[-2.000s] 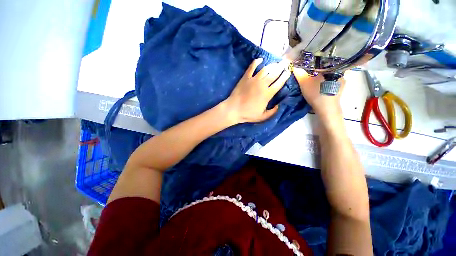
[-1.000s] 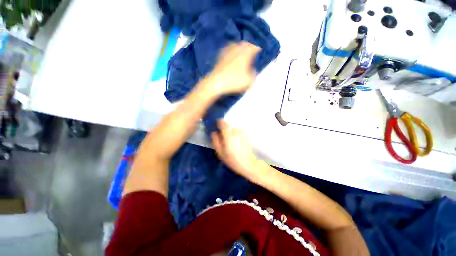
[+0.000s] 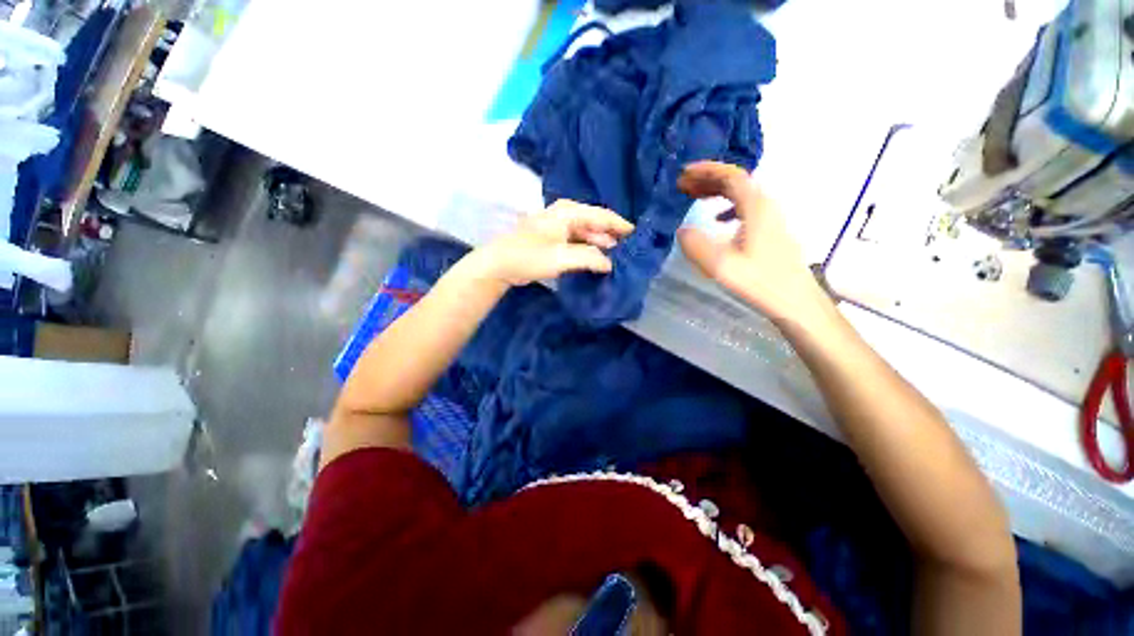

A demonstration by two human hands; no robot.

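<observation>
The dark blue garment (image 3: pixel 653 118) lies bunched on the white table, and a narrow part hangs over the near edge. My left hand (image 3: pixel 556 245) is at the left side of this hanging part, thumb and fingers apart, fingertips close to the cloth. My right hand (image 3: pixel 746 242) is at its right side, fingers curled and apart from the thumb, one fingertip at the cloth. Neither hand visibly grips it; whether the fingertips touch it is hard to tell.
The sewing machine head (image 3: pixel 1069 137) is at the upper right, with red-handled scissors (image 3: pixel 1104 416) beside it, cut off by the frame. More blue cloth (image 3: pixel 585 404) lies on my lap. A blue basket (image 3: pixel 373 326) stands below the table edge.
The garment has left the machine and now lies further left on the table. My right hand has come away from the needle area. The view has swung left, and both hands now appear opened.
</observation>
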